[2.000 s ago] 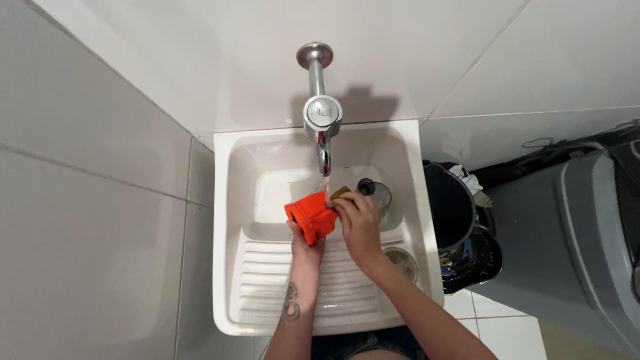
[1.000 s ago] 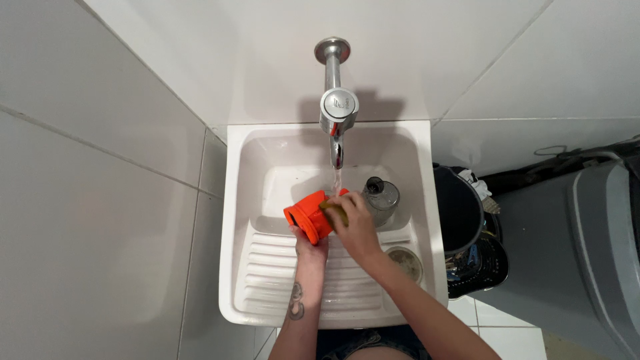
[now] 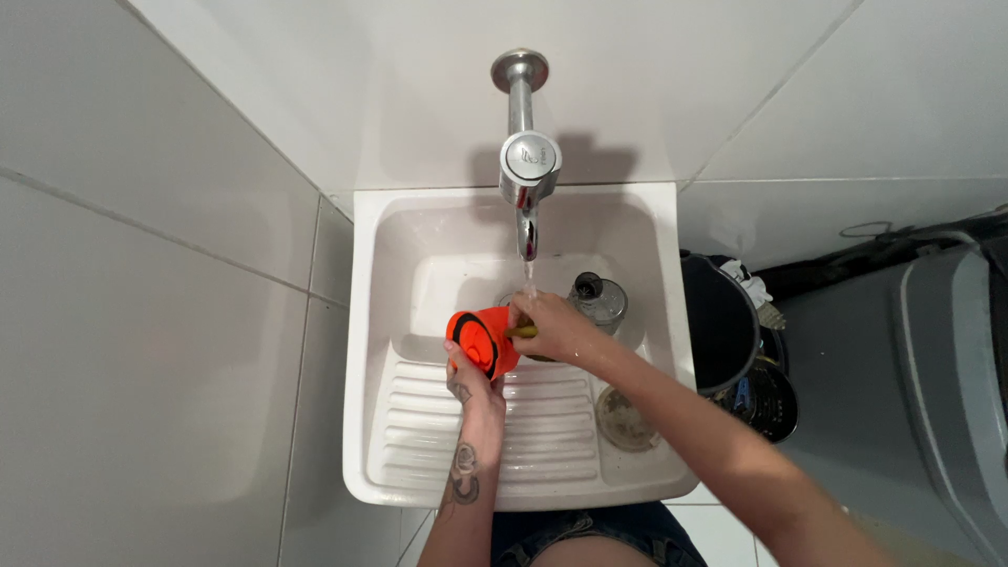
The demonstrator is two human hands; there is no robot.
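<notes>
My left hand [image 3: 472, 376] grips an orange plastic part with a black ring [image 3: 504, 321] from below, its round end turned toward me. My right hand [image 3: 551, 327] holds a yellow-green sponge [image 3: 521, 331] against the part's right side; its fingertips are partly hidden. Water [image 3: 529, 276] runs from the chrome tap [image 3: 529, 169] onto the right hand. Right of that hand, a clear grey-tinted container [image 3: 602, 303] with a dark opening lies in the basin of the white laundry sink [image 3: 364, 346].
A round clear dish [image 3: 626, 417] sits in the sink's front right corner, beside the ribbed washboard [image 3: 543, 445]. Outside the sink at right are a black bucket [image 3: 713, 327], a black basket [image 3: 780, 402] and a large grey appliance or bin [image 3: 858, 370]. Tiled walls stand left and behind.
The orange part has turned so that its round end faces me more. The sponge and right hand have shifted over its side. Water now falls on the right hand.
</notes>
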